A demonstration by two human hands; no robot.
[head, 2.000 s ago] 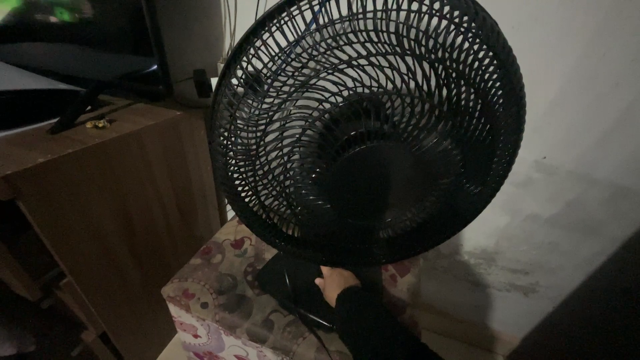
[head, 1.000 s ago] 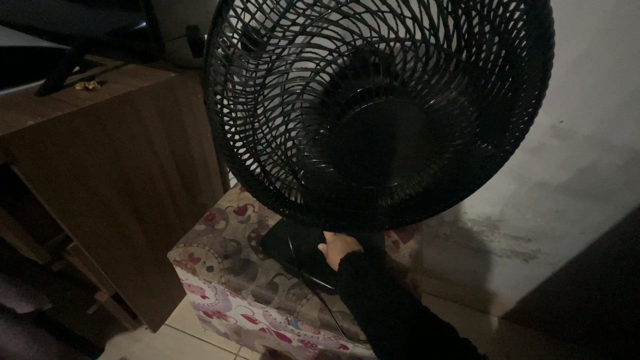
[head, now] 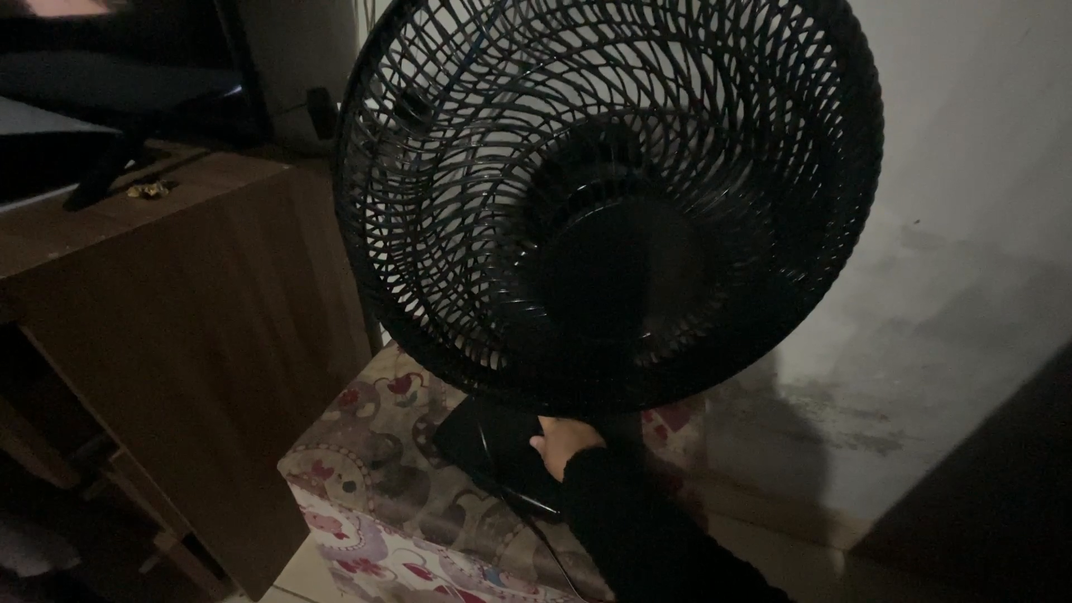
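A black fan (head: pixel 620 251) with a round plastic grille fills the upper middle of the head view. Its dark base (head: pixel 494 456) rests on a box-shaped piece (head: pixel 377 469) covered in a heart and flower print. My right hand (head: pixel 568 444), in a dark long sleeve, reaches in from the lower right to just below the grille, over the base. The thumb points left; the other fingers are largely hidden, so their grip cannot be told. A thin cord (head: pixel 544 544) runs from the base down over the printed cover. My left hand is out of view.
On the left is a wooden cabinet (head: pixel 193 360) with a television (head: pixel 126 75) and a small yellowish object (head: pixel 149 191) on top. A pale, stained wall (head: pixel 946 209) stands behind and to the right. A dark slanted surface (head: pixel 988 502) fills the lower right corner.
The green patch seen on the television two seconds ago no longer shows. My right hand remains at the fan's base.
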